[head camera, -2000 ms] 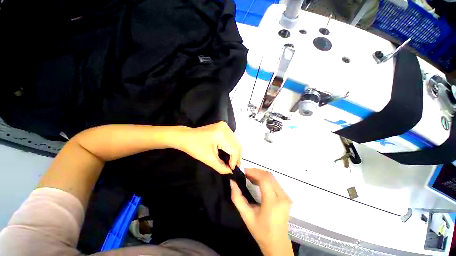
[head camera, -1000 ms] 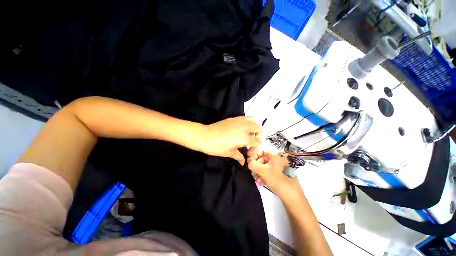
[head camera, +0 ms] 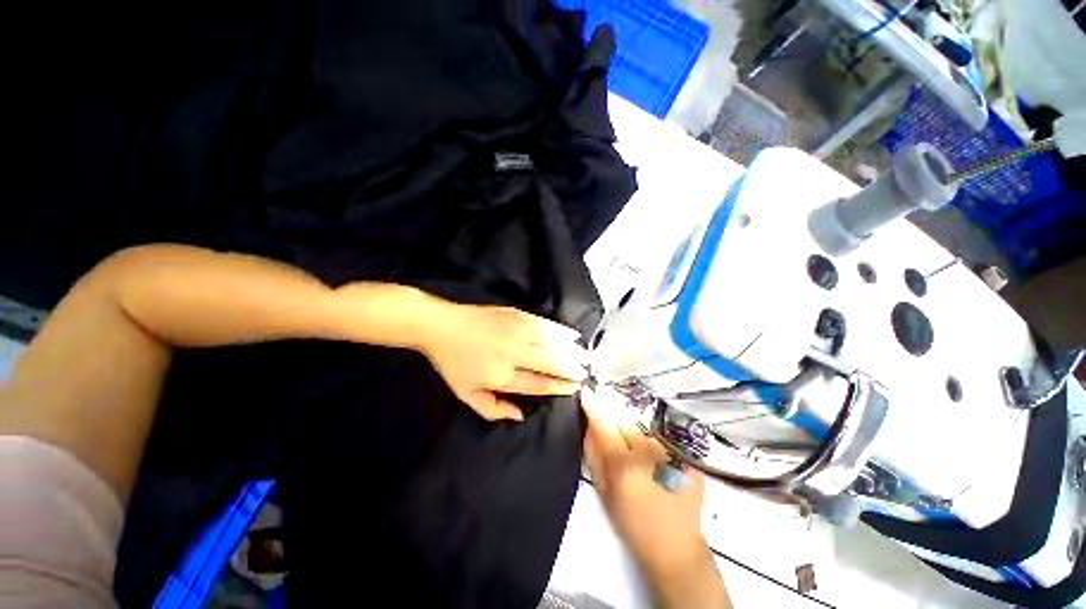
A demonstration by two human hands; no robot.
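A large black garment [head camera: 298, 155] fills the left and centre and hangs over the table edge. A small label [head camera: 512, 161] shows on it. My left hand [head camera: 506, 357] lies on the cloth with its fingertips at the fabric edge beside the needle area [head camera: 631, 393]. My right hand [head camera: 637, 470] is at the same edge, below the left end of the white sewing machine [head camera: 834, 297]; its fingertips are washed out by bright light and partly hidden by the machine. Both hands hold the fabric edge between them.
A blue crate [head camera: 649, 48] stands behind the table and a blue mesh basket [head camera: 965, 143] at the upper right. Another blue crate [head camera: 214, 553] is below the table edge. A small brown piece [head camera: 806, 577] lies on the machine bed. A black strap [head camera: 1036, 464] drapes over the machine.
Over the two seconds, both hands moved with the fabric edge from the near table edge to the needle area. Since one second ago, my left fingers have straightened on the cloth. The camera view has shifted.
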